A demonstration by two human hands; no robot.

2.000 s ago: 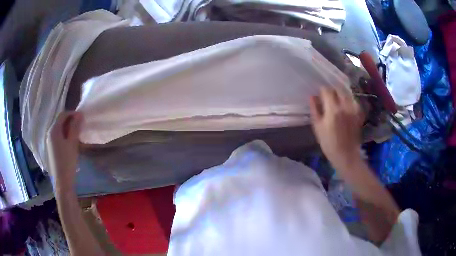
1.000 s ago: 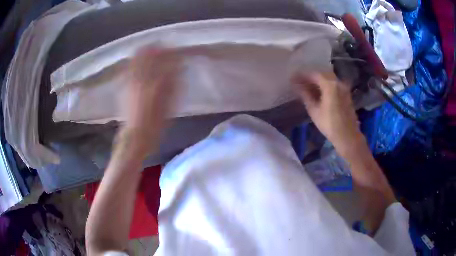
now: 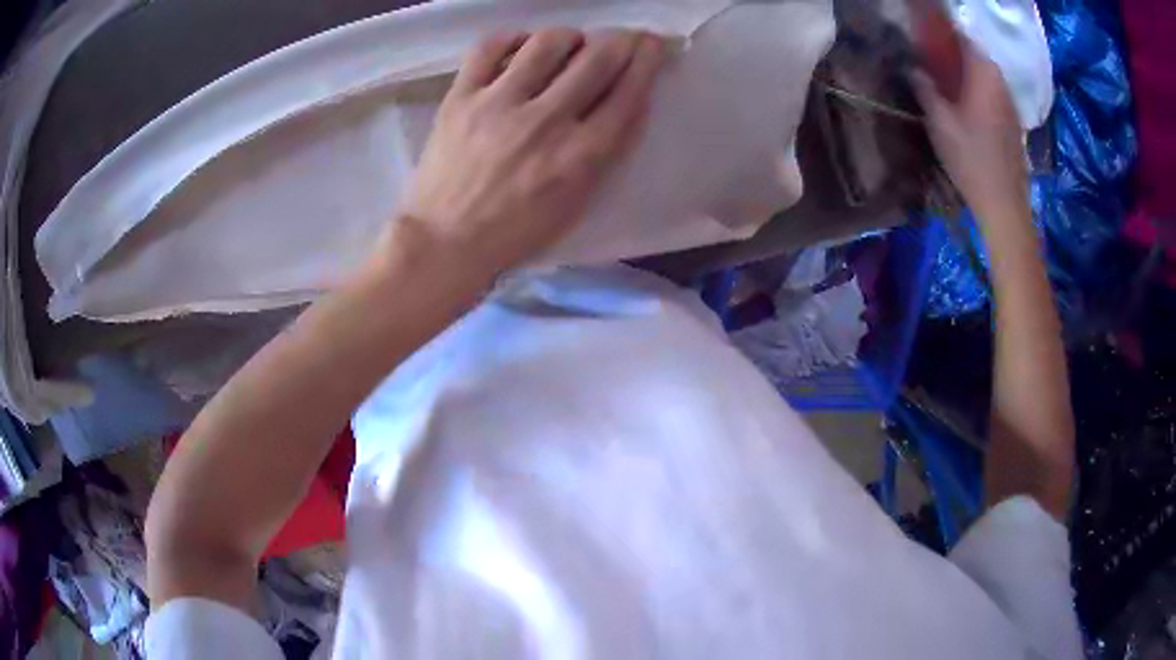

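A long off-white garment panel (image 3: pixel 284 194) lies along the brown-grey pressing board (image 3: pixel 194 45), its far edge folded in a raised strip. My left hand (image 3: pixel 535 142) lies palm down on the panel near its middle, fingertips at the folded strip. My right hand (image 3: pixel 974 123) is at the right end of the board, around the red handle (image 3: pixel 936 52) of the iron. The hand is blurred. The iron's body is dark and unclear, partly at the frame's top edge.
Pale cloth layers (image 3: pixel 16 194) drape over the board's left end. A blue plastic basket (image 3: pixel 838 389) and blue plastic bags (image 3: pixel 1090 168) are at right. A red stool (image 3: pixel 310 509) shows below the board. Cloth heaps (image 3: pixel 97 542) lie at lower left. White cloth covers my front.
The panel's far edge is now folded over. My left hand has moved right from the panel's left end onto its middle. My right hand has left the panel and taken the iron's handle.
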